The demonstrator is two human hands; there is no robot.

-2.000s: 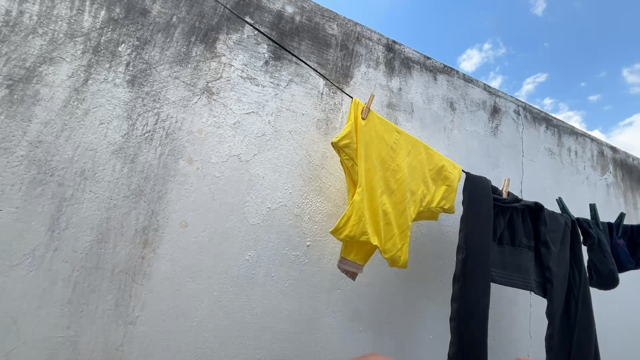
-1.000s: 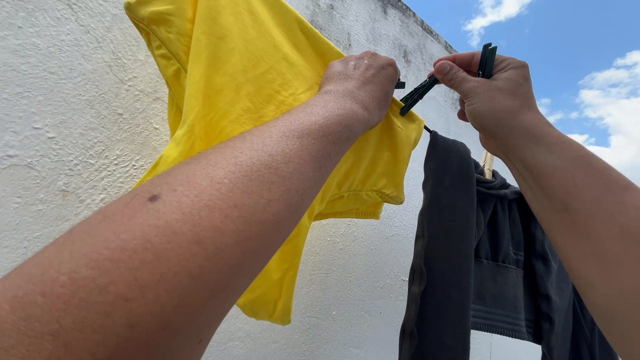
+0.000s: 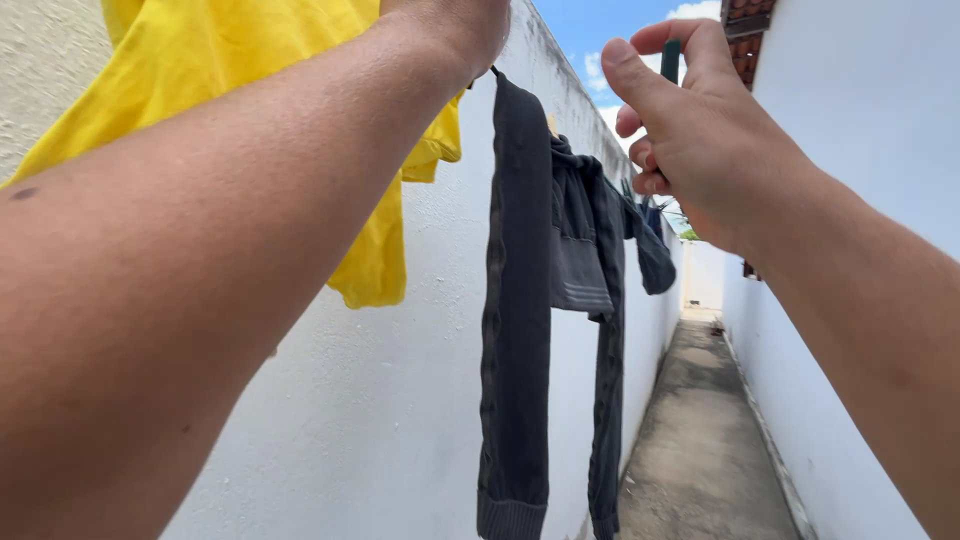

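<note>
My left hand is at the top edge, over the corner of a yellow garment; its fingertips are cut off or turned away, so its grip is hidden. To the right, my right hand is raised against the sky, with a dark green clothespin in it, partly hidden by the fingers. Just right of the yellow garment, a dark garment with ribbed cuffs hangs from the clothesline. A wooden clothespin shows at its top.
Farther along the line hangs a dark sock-like item near green clothespins. A white wall runs behind the laundry. On the right stand another white wall and a tiled roof edge, with a narrow concrete path between the walls.
Both hands have come into view since the earliest frame. My right hand has moved away from the yellow garment's corner, where it held a dark clothespin. The view has turned right, showing the path.
</note>
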